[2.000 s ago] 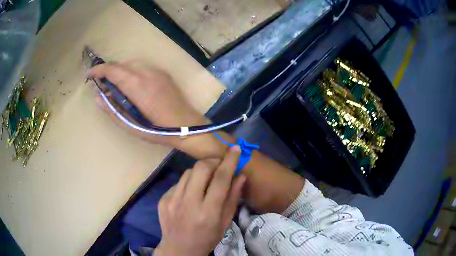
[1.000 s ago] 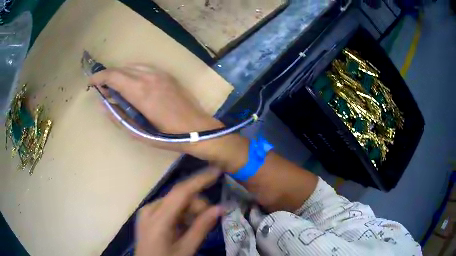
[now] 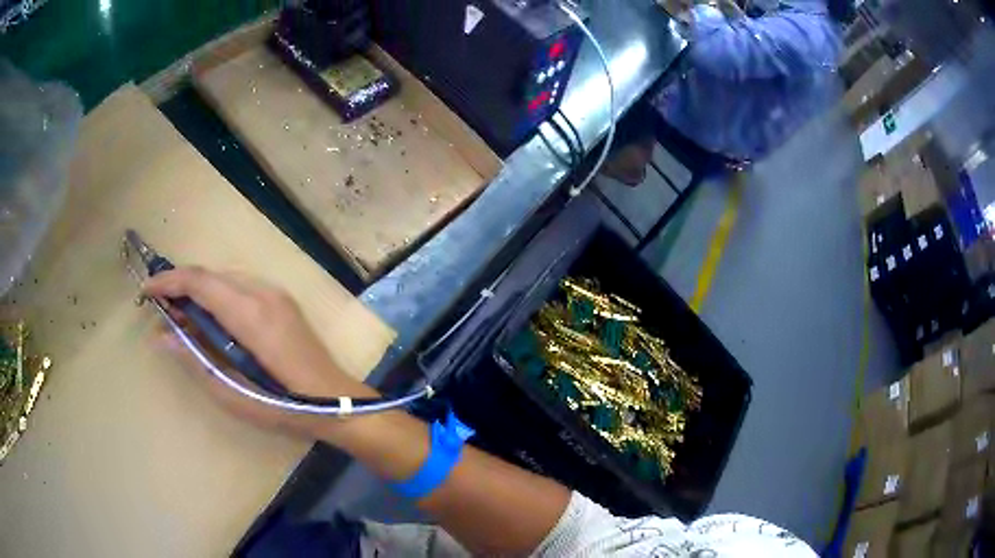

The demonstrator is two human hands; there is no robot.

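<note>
My right hand (image 3: 246, 327) is closed around a dark soldering iron (image 3: 213, 332), held over the tan cardboard mat (image 3: 131, 458). Its tip points to the upper left. A pale solder feed tube (image 3: 256, 400) curves along the iron and over my wrist. A blue band (image 3: 436, 456) is around my right wrist. A small pile of brass contact strips (image 3: 24, 392) with green wires lies on the mat at the left edge, partly cut off. My left hand is out of the picture.
A black bin (image 3: 698, 485) holds many brass strips with green wires. A debris-strewn cardboard tray (image 3: 360, 207) and a dark box with red display (image 3: 480, 55) stand beyond. A translucent hood (image 3: 33, 164) is at upper left. Another person's blue sleeve (image 3: 753, 82) and stacked cartons (image 3: 938, 387) show at right.
The view has swung towards the right. My left hand was at my right wrist, then moved away from it and out of the picture. My right hand still holds the iron.
</note>
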